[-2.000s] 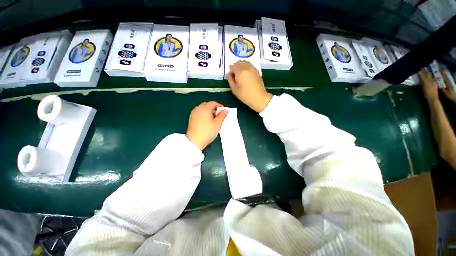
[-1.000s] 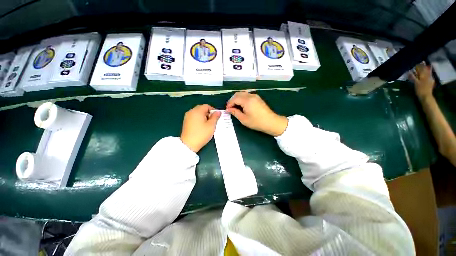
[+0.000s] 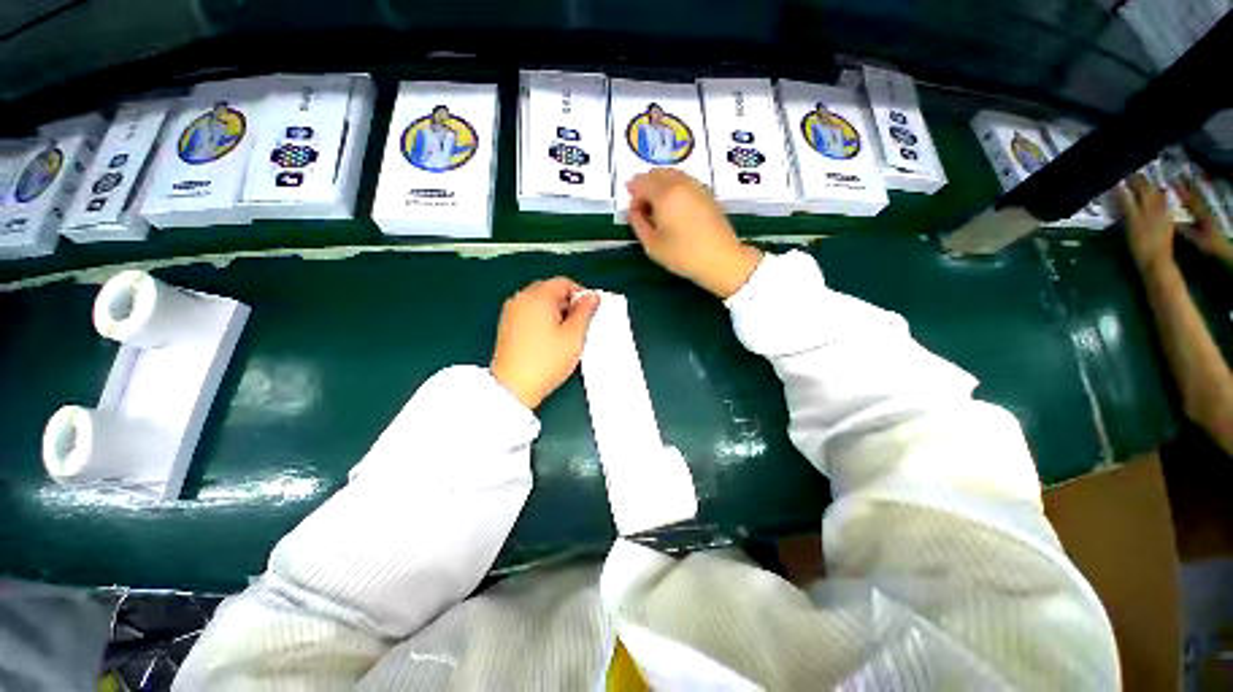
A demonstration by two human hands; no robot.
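Observation:
A long white sticker strip lies on the green surface in front of my body. My left hand pinches its far end between thumb and fingers. My right hand is at the lower edge of a white logo-face carton, fingers bent and covering its bottom part. Whether a sticker is at my right fingertips cannot be told. Text-face cartons stand on both sides of it, one at the left and one at the right.
More cartons line the belt. Two white rolls sit on a white tray at left. A dark post with a pale foot is at right. Another person's hands touch cartons at far right. A brown box is at lower right.
The cartons have moved to the right. My right hand went from a carton to the strip's far end and is now back at a carton. My left hand stays on the strip.

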